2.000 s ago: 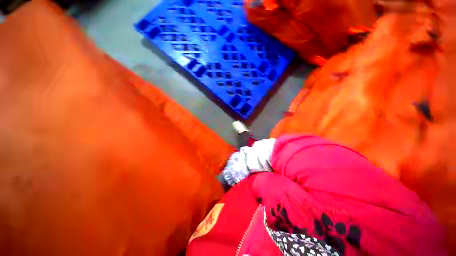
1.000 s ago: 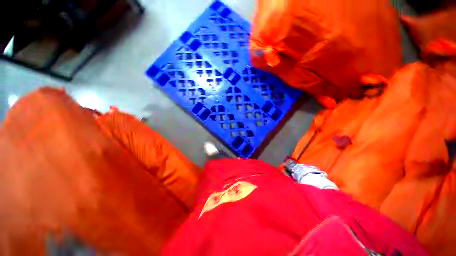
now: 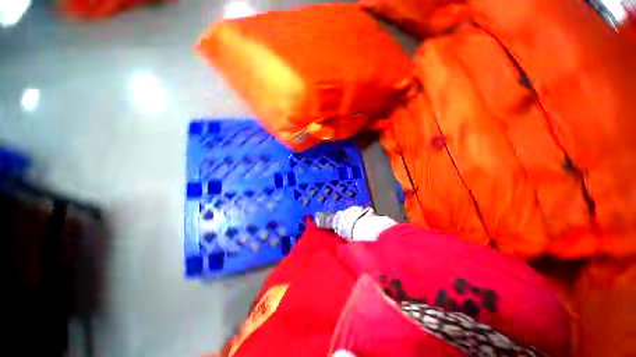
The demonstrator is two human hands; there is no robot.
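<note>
My right hand (image 3: 335,222), in a grey-white glove with a pale sleeve cover, is in front of my red garment, over the near right part of the blue pallet (image 3: 244,199). It is small and blurred, and its fingers are partly hidden. No sack is seen in it. My left hand is not in view. A large orange sack (image 3: 314,70) covers the pallet's far right corner, its gathered end towards me. A big pile of orange sacks (image 3: 488,146) with dark lines across them fills the right side.
The pallet lies flat on shiny grey concrete floor (image 3: 132,153). A dark framed structure (image 3: 52,279) stands at the left edge, with something blue (image 3: 12,166) behind it. Another orange thing (image 3: 104,7) is at the far top left.
The view has turned, and the large orange sack on the left has left the picture. My right hand has moved from beside the right-hand sacks to in front of my body.
</note>
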